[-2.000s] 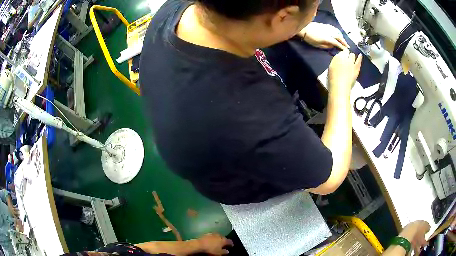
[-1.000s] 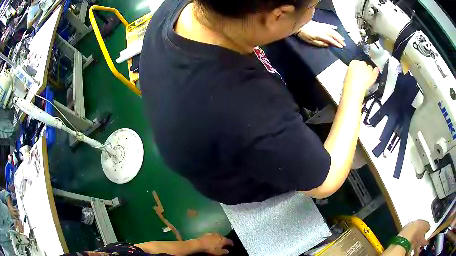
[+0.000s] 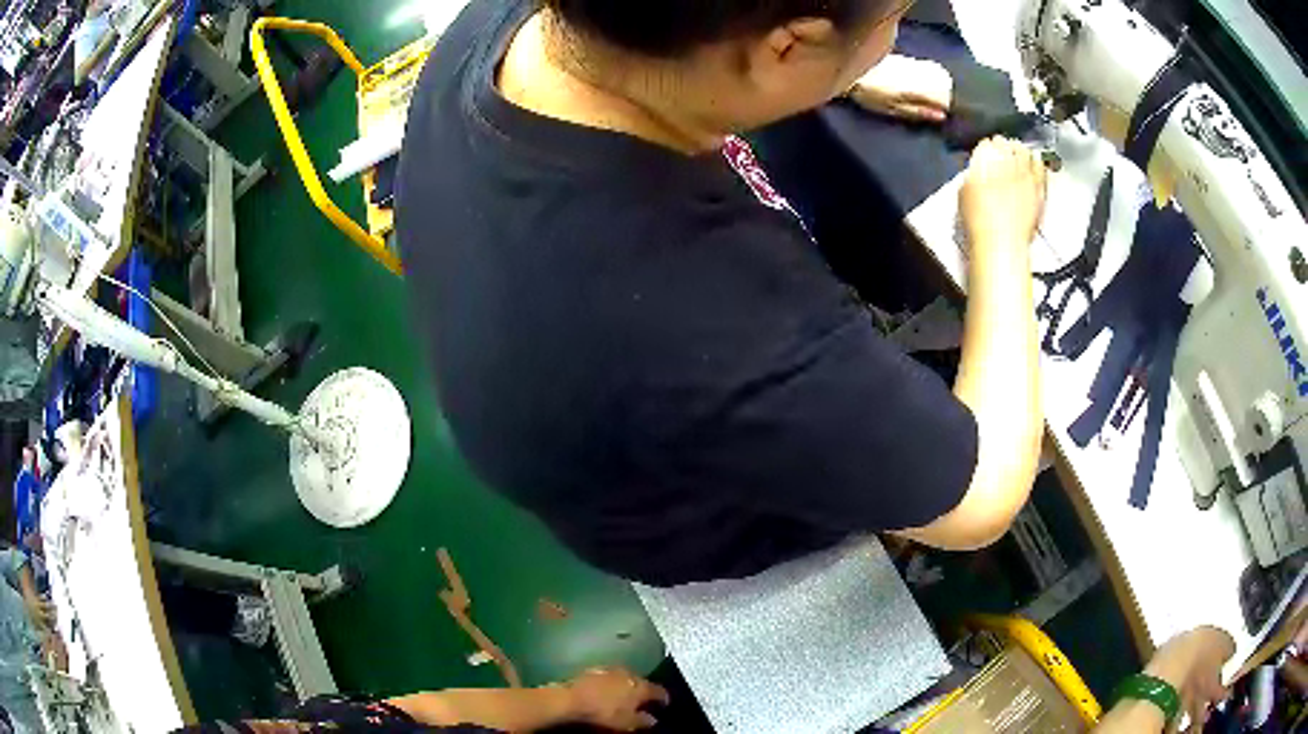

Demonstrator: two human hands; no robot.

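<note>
My left hand (image 3: 617,700) is low in the picture, fingers slightly curled, with nothing visible in it. My right hand (image 3: 1193,665), with a green wristband, rests at the near corner of the white machine table (image 3: 1112,538); its fingertips are unclear. A seated person's near hand (image 3: 1004,179) is beside the needle area of the white JUKI sewing machine (image 3: 1237,237). Their other hand (image 3: 907,98) is on dark cloth (image 3: 875,151), partly hidden by their head. Black-handled scissors (image 3: 1064,304) lie beside fanned navy strips (image 3: 1148,301).
The seated person (image 3: 674,344) fills the middle, beside a pale textured sheet (image 3: 796,638). Yellow tube frames (image 3: 294,136) stand behind and below. A white round base (image 3: 350,447) stands on the green floor at left, near another worktable (image 3: 122,531).
The seated person's near hand has moved back up towards the needle area, after shifting towards the scissors. Their far hand and the dark cloth have shifted slightly. My hands have barely moved.
</note>
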